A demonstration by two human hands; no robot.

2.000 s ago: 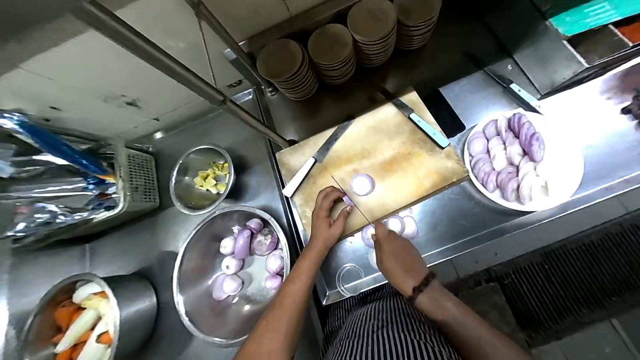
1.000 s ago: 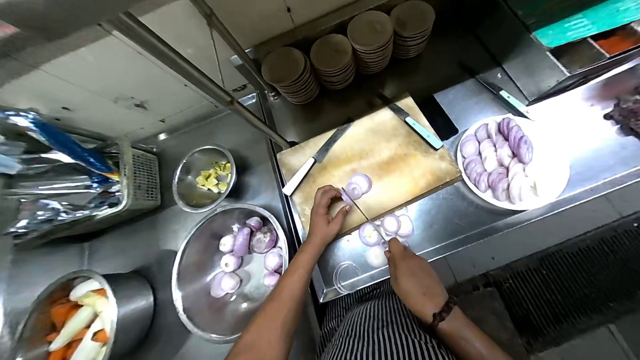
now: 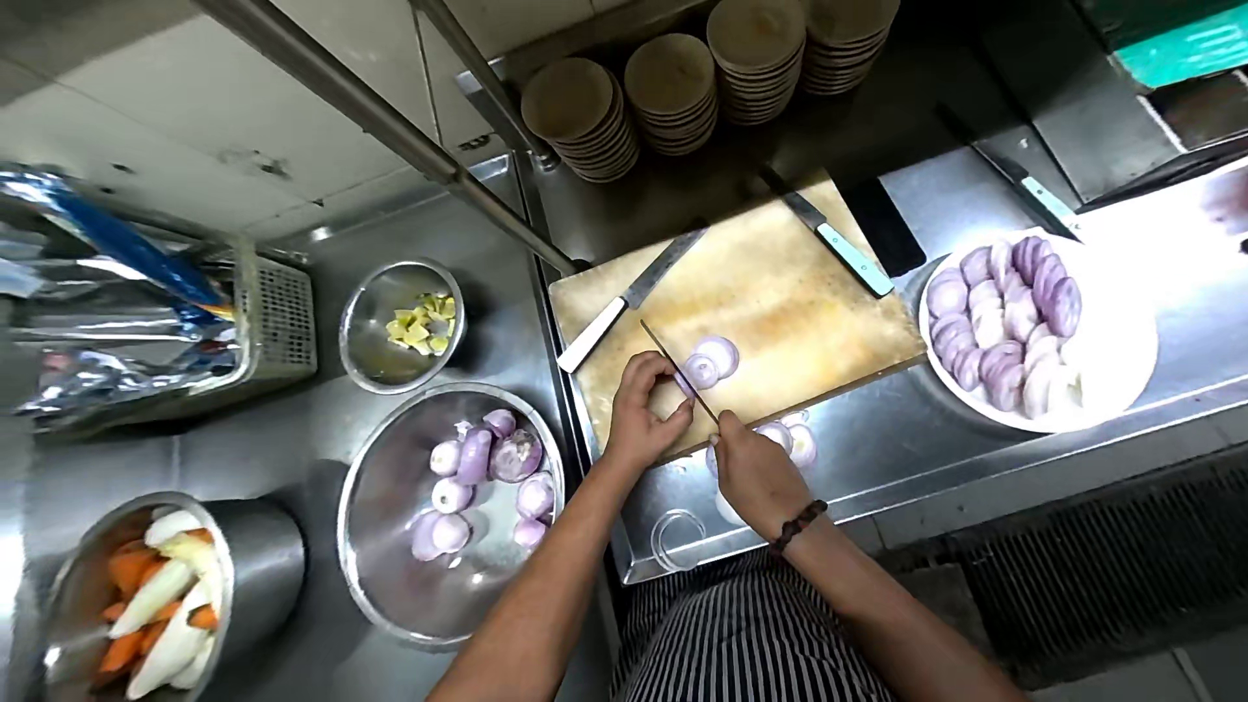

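Note:
On a wooden cutting board (image 3: pixel 780 283), my right hand (image 3: pixel 759 473) grips a knife (image 3: pixel 673 363), its thin blade slanting up and left. My left hand (image 3: pixel 648 409) holds a small piece of purple onion (image 3: pixel 684 384) against the blade's left side. Cut onion slices (image 3: pixel 715 359) lie just right of the blade. More slices (image 3: pixel 801 445) lie on the steel counter below the board, partly behind my right hand. A white-handled knife (image 3: pixel 624 304) rests on the board's left part, a knife with a pale green handle (image 3: pixel 848 255) on its upper right. A white plate (image 3: pixel 1121 361) holds rows of sliced onion.
Left of the board stand a steel bowl of peeled onions (image 3: pixel 366 575), a smaller bowl of yellowish pieces (image 3: pixel 366 366), a pot of carrot and white vegetable pieces (image 3: pixel 263 565) and a plastic basket (image 3: pixel 283 322). Stacked dishes (image 3: pixel 673 88) stand behind; another knife (image 3: pixel 1043 200) lies near the plate.
Slices beside the blade now overlap in a small group; two seconds ago one round slice lay there. Both hands remain at the board's front edge, still on the onion and knife.

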